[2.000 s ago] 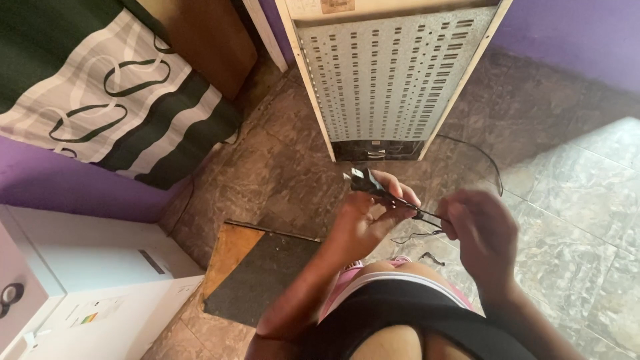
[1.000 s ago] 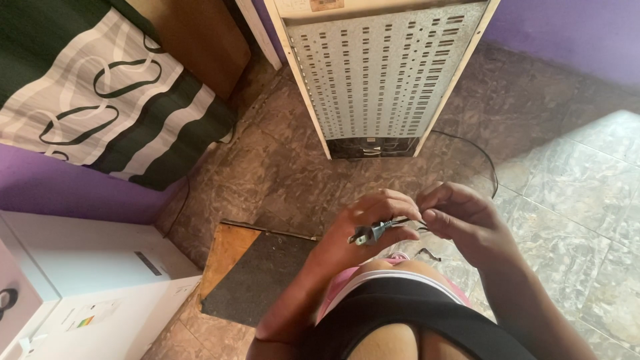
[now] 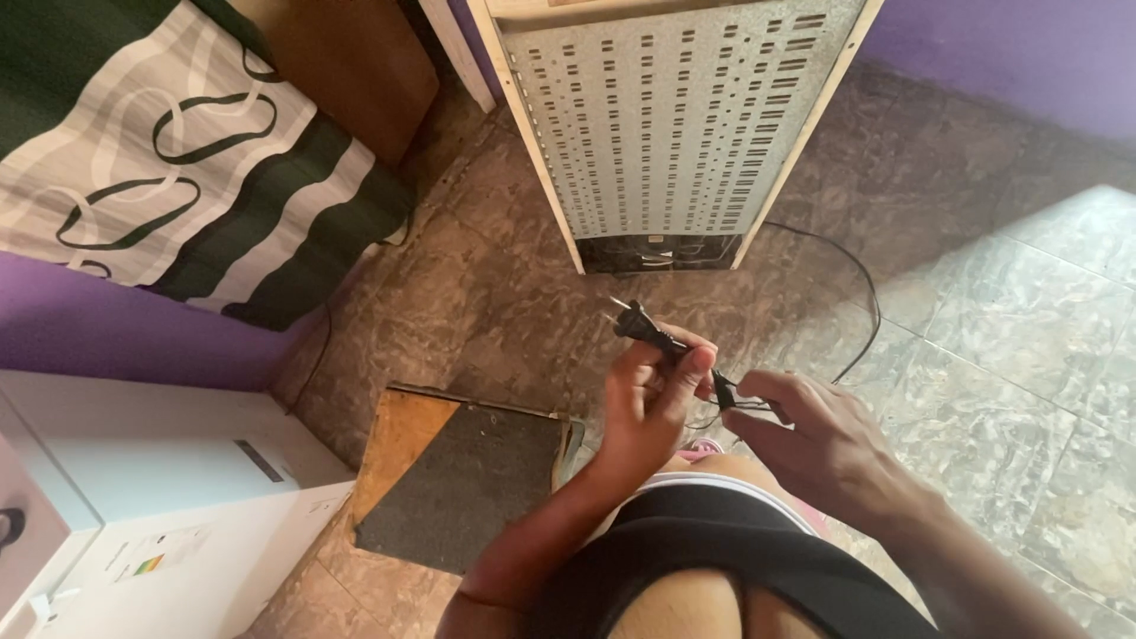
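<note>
A black two-pin power plug [image 3: 641, 323] points up and left, and my left hand [image 3: 652, 386] is closed around the cord just behind it. Black tape [image 3: 724, 389] or a flat dark piece sits on the cord between my hands. My right hand [image 3: 812, 435] pinches at the dark piece and the thin cord with thumb and fingers. Some cord hangs in a loop below. A black cable [image 3: 874, 302] curves over the floor from the base of a refrigerator's perforated metal back panel [image 3: 661, 133]; where it joins the held cord is hidden by my right hand.
A low stool or box with a dark top [image 3: 461, 484] stands at my lower left. A white appliance [image 3: 204, 524] is at the far left, below a green and beige curtain [image 3: 213, 169]. A purple wall [image 3: 1021, 62] rises at the upper right, behind the tiled floor [image 3: 1003, 328].
The plug now points up and left from my left hand, more exposed than a second ago. My hands have shifted along the cord, and the dark piece between them has come into view.
</note>
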